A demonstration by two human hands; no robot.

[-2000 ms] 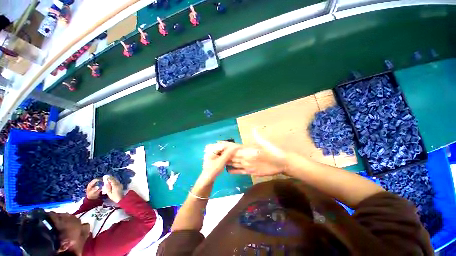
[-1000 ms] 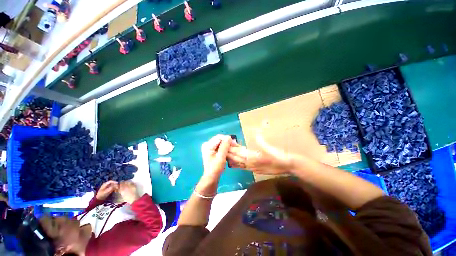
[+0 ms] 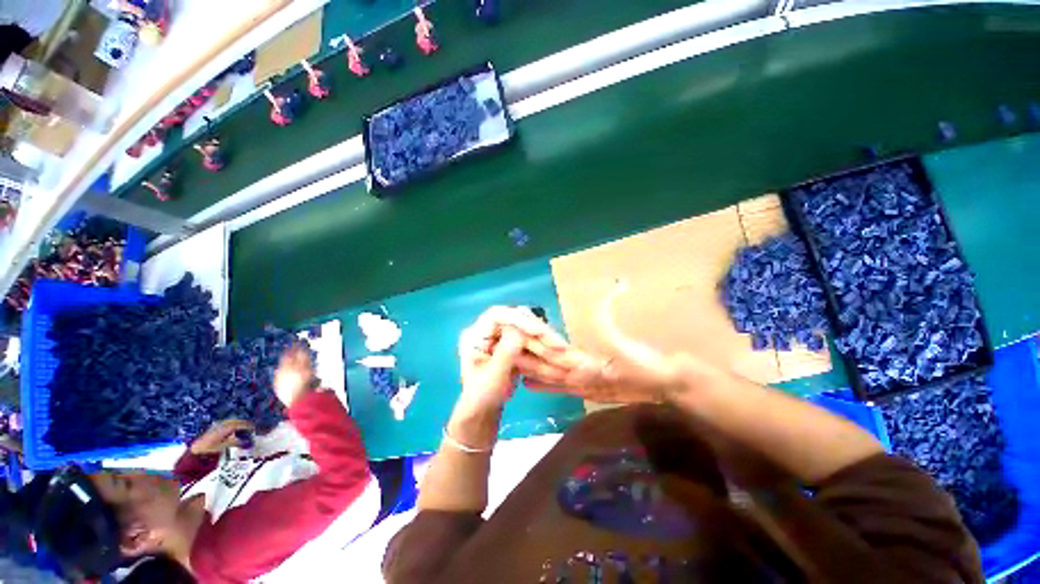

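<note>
My left hand (image 3: 493, 356) and my right hand (image 3: 578, 371) are together over the left edge of the tan cardboard mat (image 3: 650, 285). Their fingers meet and cover whatever is between them, so I cannot tell if a part is held. A dark edge shows just behind the fingers. A heap of small dark blue plastic parts (image 3: 778, 291) lies on the right side of the mat. A black tray full of the same parts (image 3: 895, 274) stands right beside the heap.
A green belt (image 3: 684, 148) runs beyond the teal bench (image 3: 445, 302). A second parts tray (image 3: 439, 128) sits across it. White scraps (image 3: 378, 332) lie left of my hands. A neighbour in red sleeves (image 3: 325, 456) sits at the left by a blue crate (image 3: 37, 376).
My hands stay together, with fingers slightly shifted. The single part on the belt has moved right. The neighbour's one hand has moved out towards the heap of parts.
</note>
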